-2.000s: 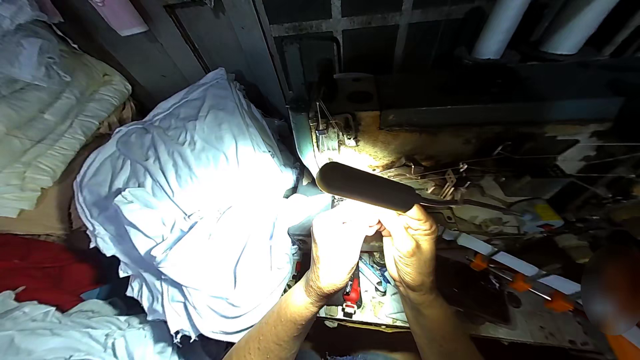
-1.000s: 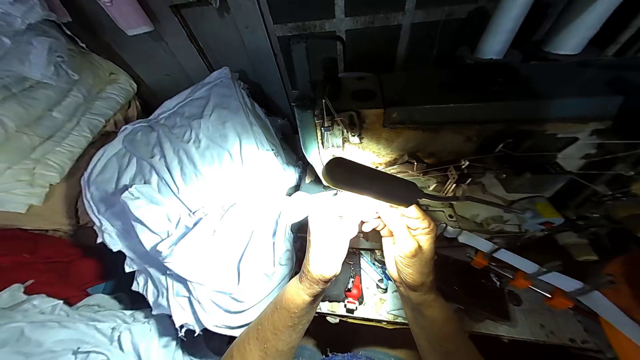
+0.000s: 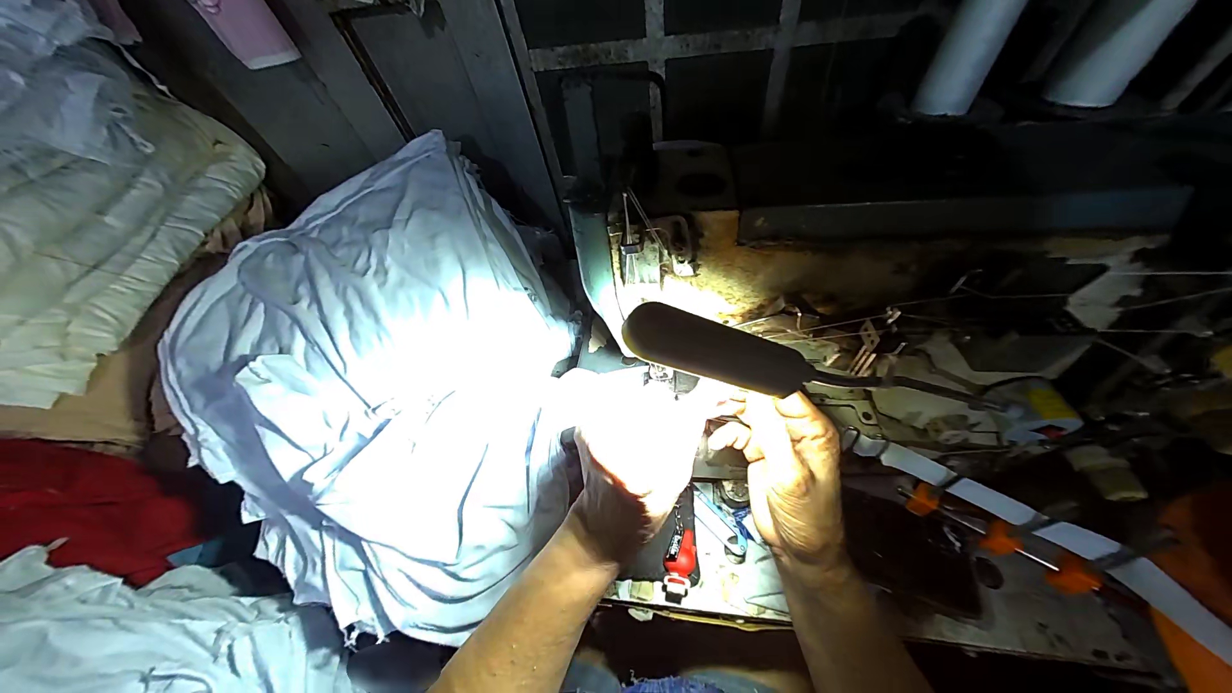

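Observation:
Under a dark gooseneck lamp head (image 3: 717, 348), both hands meet at the needle area of a sewing machine (image 3: 674, 231). My left hand (image 3: 630, 462) is strongly overexposed. Its fingers are lost in the glare, so its hold cannot be made out. Beside it on the right, my right hand (image 3: 789, 467) has bent fingers, with the fingertips near those of the left; whether something thin is between them is unclear. A large pile of white fabric (image 3: 385, 404) lies left of my left hand. A red-handled tool (image 3: 680, 553) and a blue metal tool (image 3: 729, 527) rest below the hands.
White tape (image 3: 1020, 525) runs through a guide with orange clips (image 3: 999, 537) at the right. Threads cross the machine bed. Cream fabric (image 3: 106, 231) and red cloth (image 3: 87, 505) are stacked at the left. White tubes (image 3: 967, 58) stand at the back.
The hands stay together under the lamp with only small finger shifts. At the right, the white tape runs on past the orange clips, farther than two seconds ago.

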